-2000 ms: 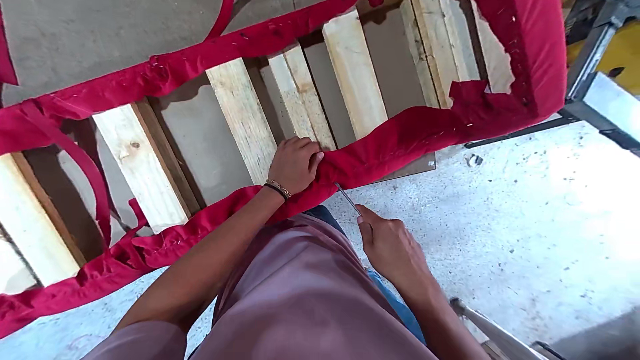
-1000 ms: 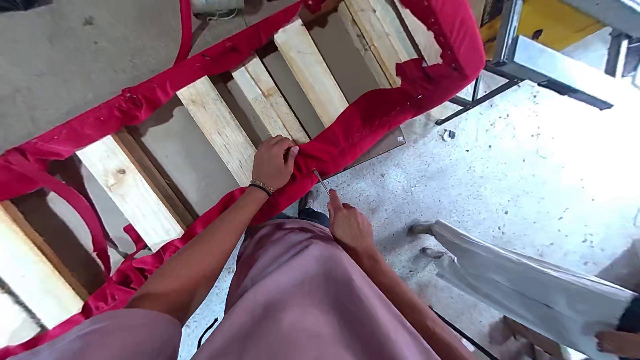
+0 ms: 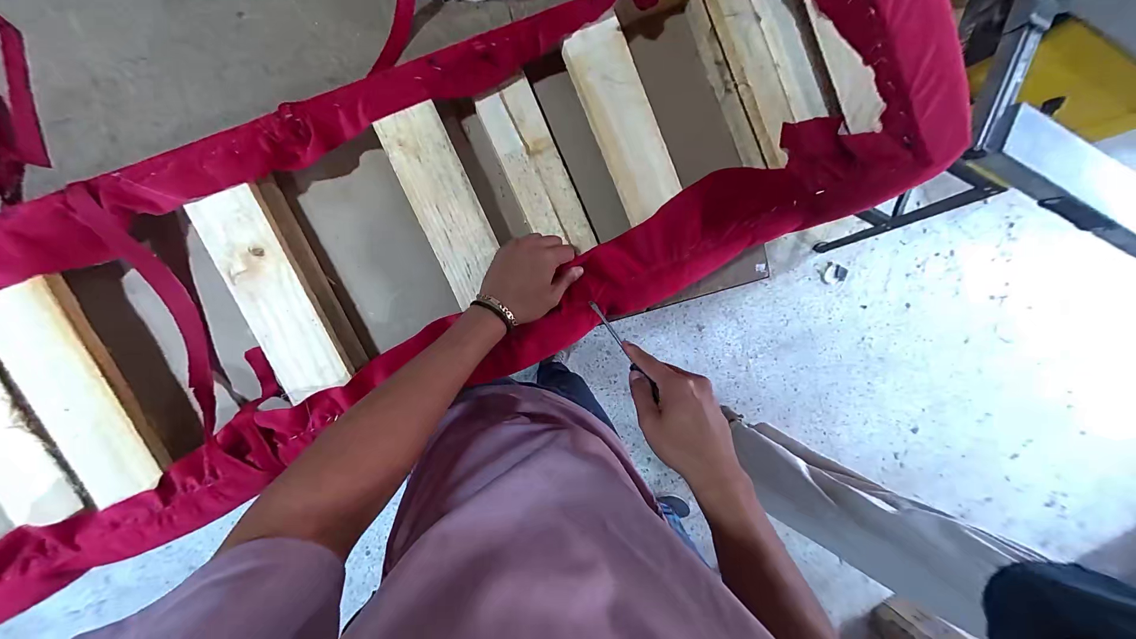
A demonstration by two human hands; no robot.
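Note:
A wooden slatted furniture frame (image 3: 435, 191) lies across the view, its edges wrapped in stapled red fabric (image 3: 710, 213). My left hand (image 3: 531, 277) rests on the near rail at the centre, fingers curled over the fabric edge; whether it pinches the cloth is hard to tell. Just right of it, my right hand (image 3: 679, 408) grips the dark handle of a thin metal-shafted hand tool, possibly a screwdriver (image 3: 611, 326). The tool's tip touches the red fabric on the near rail, close to my left fingers. My right palm hides most of the handle.
Loose red strips (image 3: 164, 275) hang over the frame's left part. Metal stand legs (image 3: 887, 217) and a yellow surface (image 3: 1078, 80) are at the right. A length of pale cloth (image 3: 870, 515) and another person's dark sleeve or clothing (image 3: 1061, 599) show at lower right. A wood piece (image 3: 910, 619) lies below.
Pale cloth and another person's hand, out of view two seconds ago, came in at lower right; the hand no longer shows. Both my hands keep their places at the near rail.

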